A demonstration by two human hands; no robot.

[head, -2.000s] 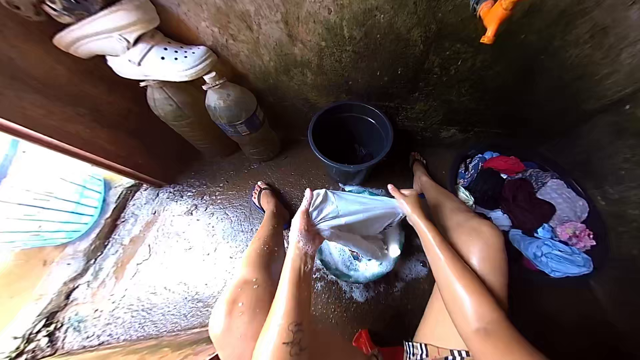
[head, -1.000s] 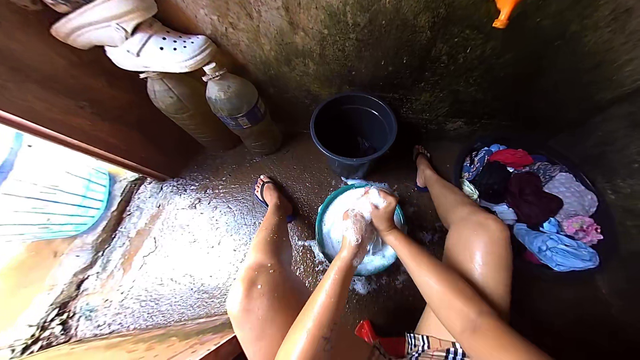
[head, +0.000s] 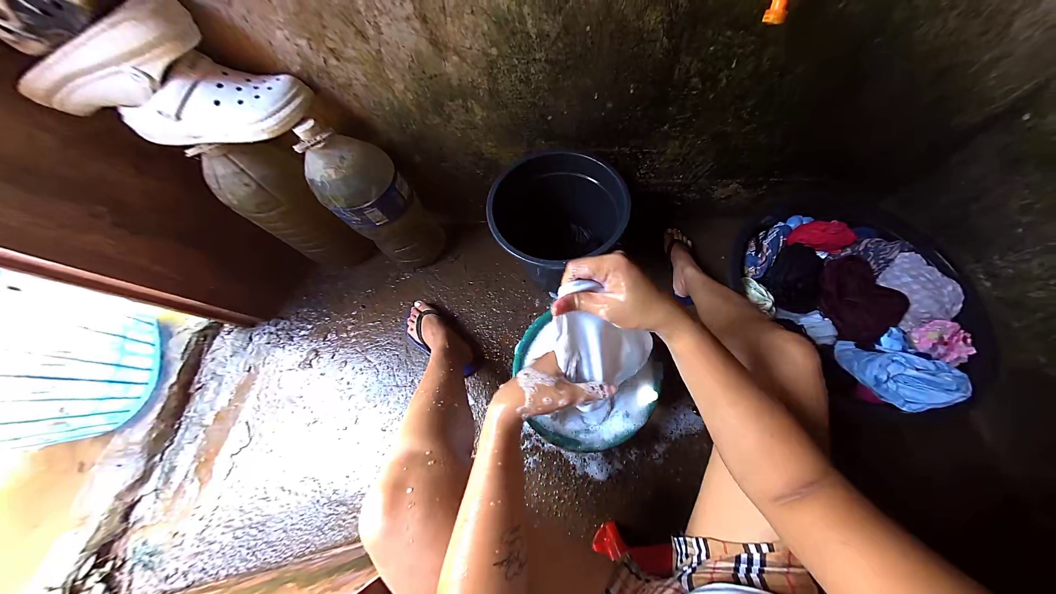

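Note:
A wet white cloth (head: pixel 601 351) hangs from my right hand (head: pixel 615 290), whose fingers are closed on its upper end. My left hand (head: pixel 553 388), wet with suds, is around the lower part of the cloth, thumb toward the right. Below both hands is a round green basin (head: pixel 587 441) of foamy water, with the cloth's lower end down in the foam. The basin sits on the wet floor between my feet.
A dark bucket (head: pixel 495 219) stands just beyond the basin. At the right, a dark tub (head: pixel 986 363) holds mixed clothes (head: pixel 858 297). Two large bottles (head: pixel 375 198) and white clogs (head: pixel 223 99) are at the upper left. An orange tap (head: pixel 775 11) is at the top.
My hands were together rubbing in the foam a second ago; now my right hand has risen with one end of the white cloth, above my left. Two seconds ago both hands held the cloth spread out.

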